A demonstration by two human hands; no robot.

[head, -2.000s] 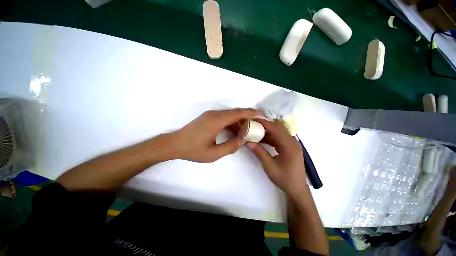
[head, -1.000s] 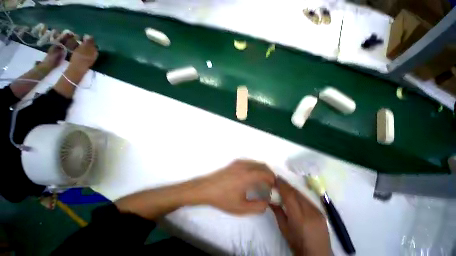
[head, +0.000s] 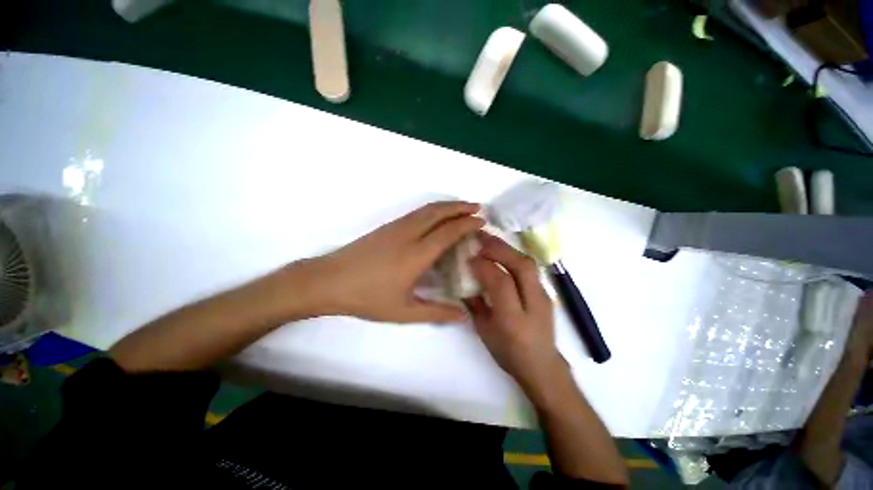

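Note:
My left hand [head: 388, 263] and my right hand [head: 512, 301] are together over the white bench, both holding a small whitish piece [head: 461, 268]. The piece is blurred and mostly covered by my fingers. Beside my right hand lies a tool with a pale, translucent broad head [head: 525, 205], a yellow neck [head: 543, 243] and a black handle [head: 581, 314]. No hand touches the tool.
The green belt [head: 412, 105] behind the bench carries several white housings [head: 570, 39], one with a flat beige face up [head: 328, 50]. A grey metal post [head: 766, 241] and clear bubble sheet [head: 742, 349] are right. A fan [head: 14, 273] is left. Another person's arm [head: 838, 402] shows at right.
The view swung up and back down. The housings on the belt have shifted left in the picture. The piece between my hands has turned and is more covered by my fingers.

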